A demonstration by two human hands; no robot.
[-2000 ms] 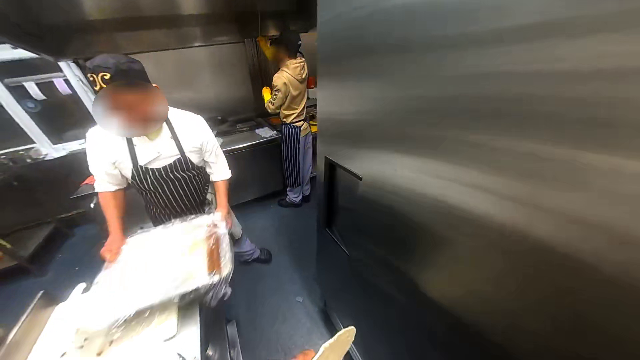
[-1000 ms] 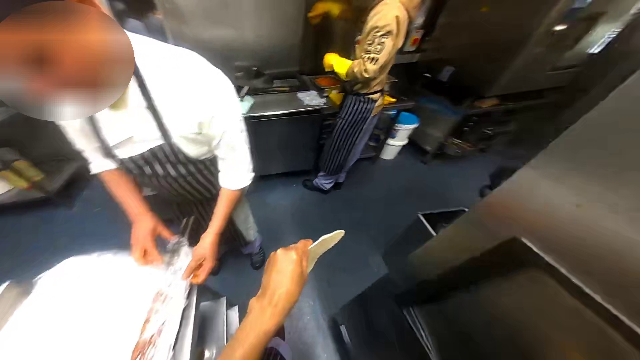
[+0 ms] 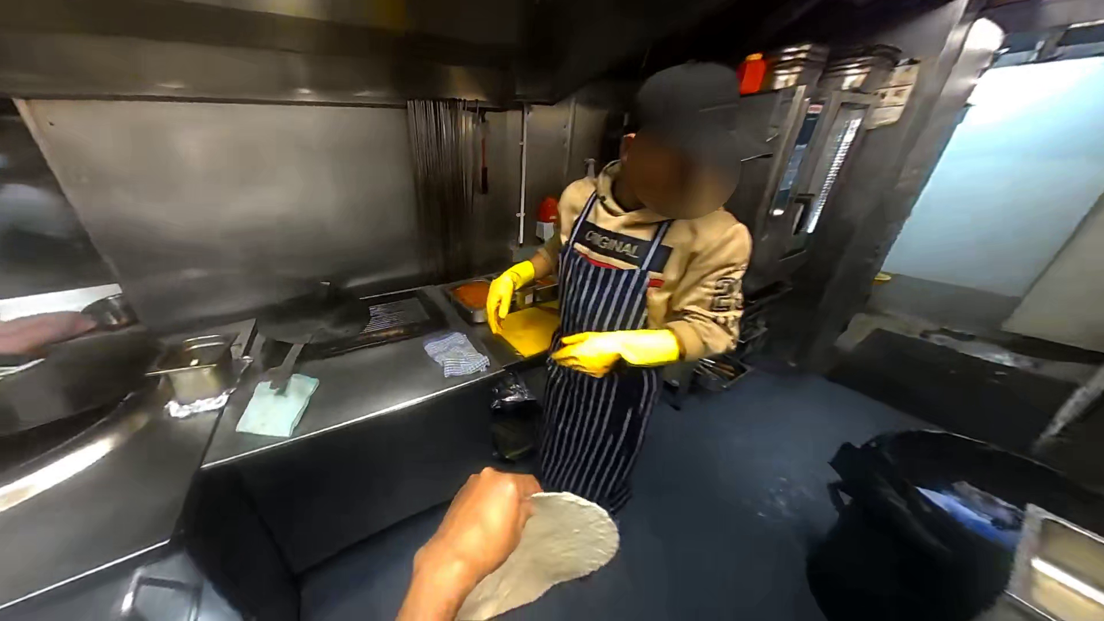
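At the bottom centre my left hand [image 3: 483, 535] is closed on the edge of a flat, pale piece of dough [image 3: 565, 539]. The dough hangs to the right of the fingers and down past the frame's lower edge. My right hand is out of view. Beyond the dough stands a co-worker in a striped apron [image 3: 599, 379] and yellow gloves [image 3: 617, 349], near a yellow board [image 3: 528, 331]. Beside the board lies a steel tray of orange-red food [image 3: 473, 295]. A checked cloth [image 3: 455, 354] rests on the steel counter [image 3: 362, 388].
A metal scraper [image 3: 283, 371] lies on a pale green cloth [image 3: 274, 405], right of a steel container [image 3: 197, 366]. Long skewers [image 3: 440, 172] hang against the wall. A black lined bin [image 3: 914, 526] and a steel pan's rim [image 3: 1026, 552] occupy the lower right.
The view has swung widely. My left hand, holding the dough a second ago too, now shows the dough's broad face. The co-worker in yellow gloves has turned from the wall side toward me.
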